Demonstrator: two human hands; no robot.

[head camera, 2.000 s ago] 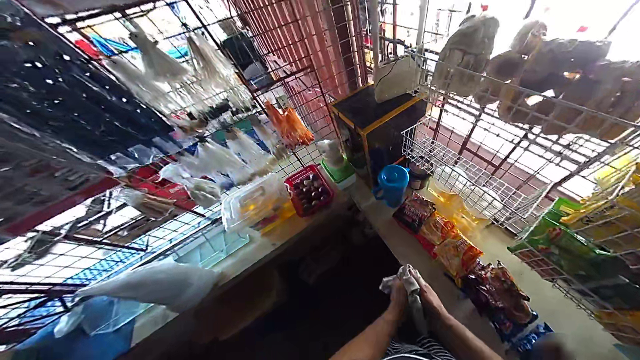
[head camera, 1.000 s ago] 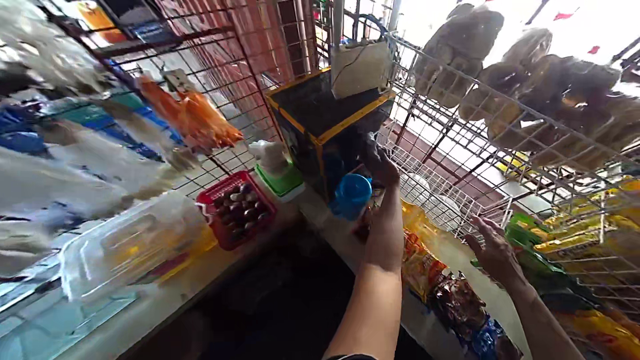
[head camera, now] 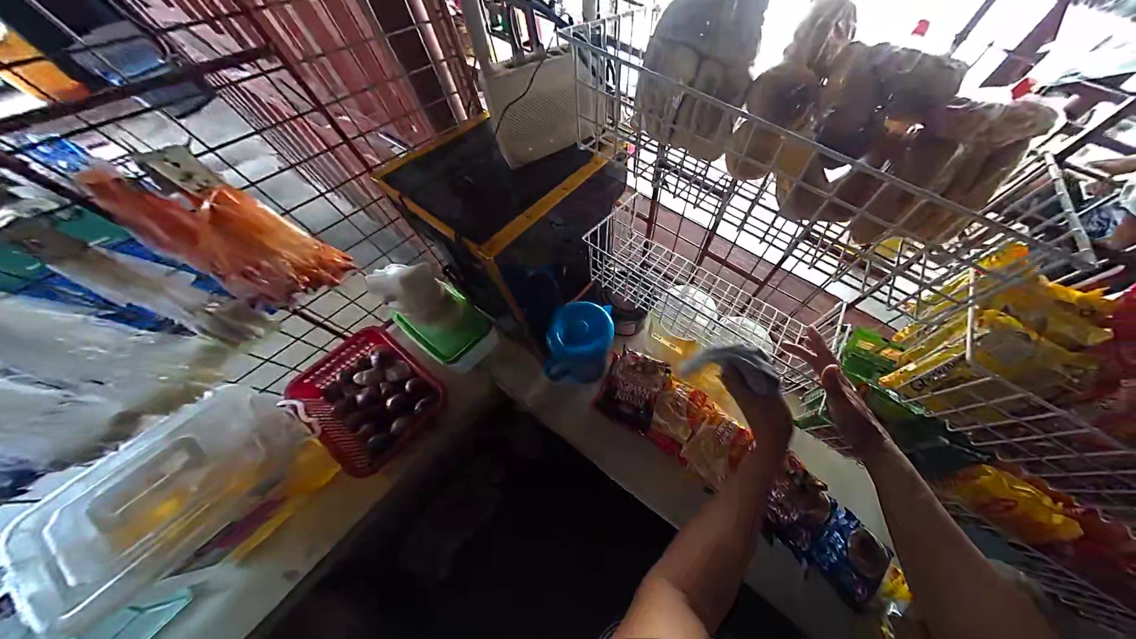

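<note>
My left hand [head camera: 756,390] is closed around a crumpled grey cloth [head camera: 732,357], above the snack packets [head camera: 701,426] lined up on the ledge. To its right, my right hand [head camera: 839,395] is raised with fingers spread beside the white wire basket [head camera: 692,284], holding nothing. A blue plastic pitcher [head camera: 579,342] stands left of the cloth, near the black box with yellow edges [head camera: 532,213]. Behind my left hand, a yellowish plastic bag [head camera: 674,342] and pale round items in the basket are partly hidden.
A red plastic basket of dark round items [head camera: 377,399], a green-lidded container [head camera: 444,328] and a clear plastic box [head camera: 160,506] stand on the left ledge. Orange bags [head camera: 231,231] hang from the left grille. Wire racks with filled bags [head camera: 843,115] and yellow packets [head camera: 985,355] flank the right.
Two seconds ago both hands were together at the cloth, lower over the ledge. My left hand then reached up beside the black box, and now is back down to the right, over the packets.
</note>
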